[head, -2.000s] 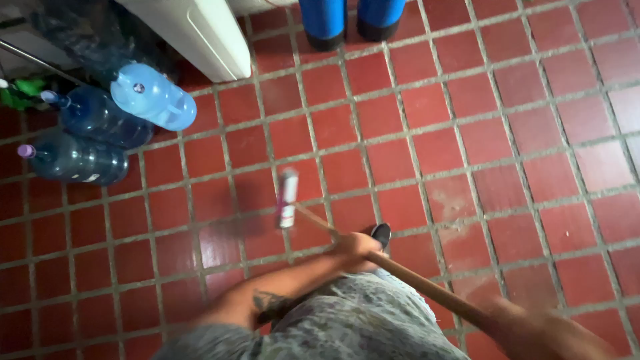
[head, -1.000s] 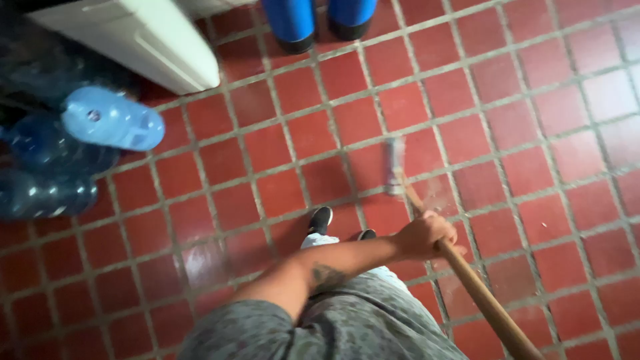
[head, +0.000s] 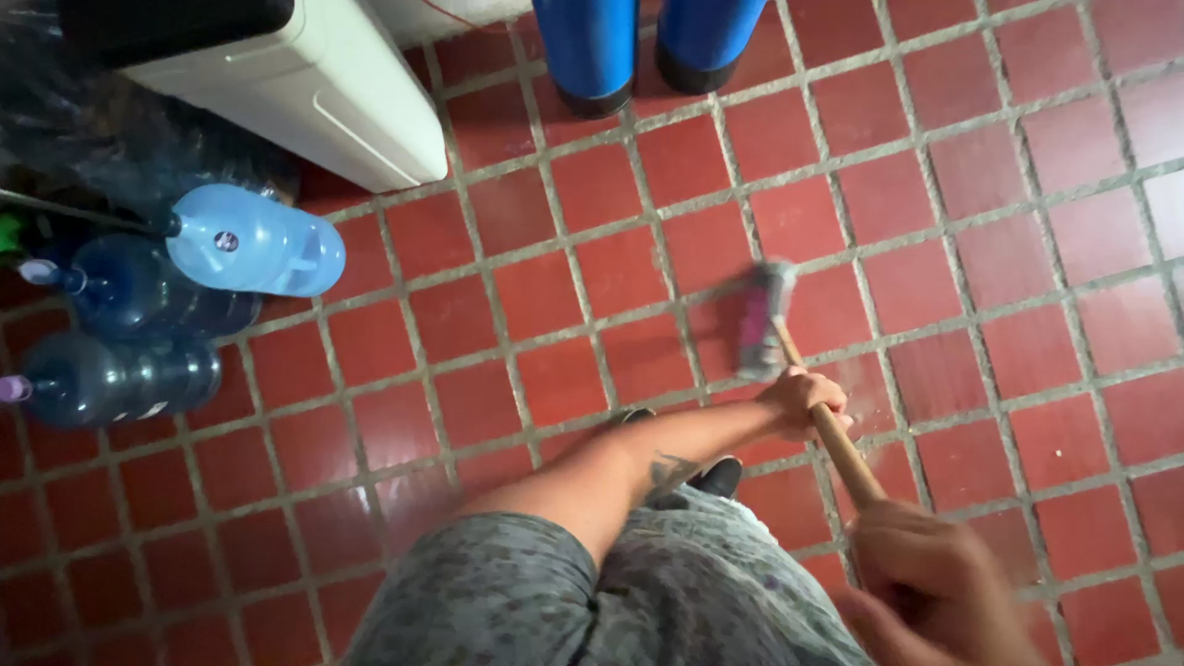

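A long wooden handle (head: 846, 458) runs from the lower right up to a blurred broom or brush head (head: 766, 319), grey and pink, at the red tiled floor. My left hand (head: 807, 403) is closed around the lower part of the handle, close to the head. Farther up the handle, my right hand (head: 930, 573) is wrapped on it near the bottom right of the view, blurred by motion. Whether the head's bristles touch the tiles cannot be told.
Large blue plastic water jugs (head: 259, 240) lie at the left beside a white plastic container (head: 370, 111) with a black top. Blue cylindrical tanks (head: 592, 55) with black bases stand at the top. My shoes (head: 720, 476) show below my left arm.
The head was farther left over the floor two seconds ago, nearer the jugs. My right hand, out of view one second ago, is visible again on the handle.
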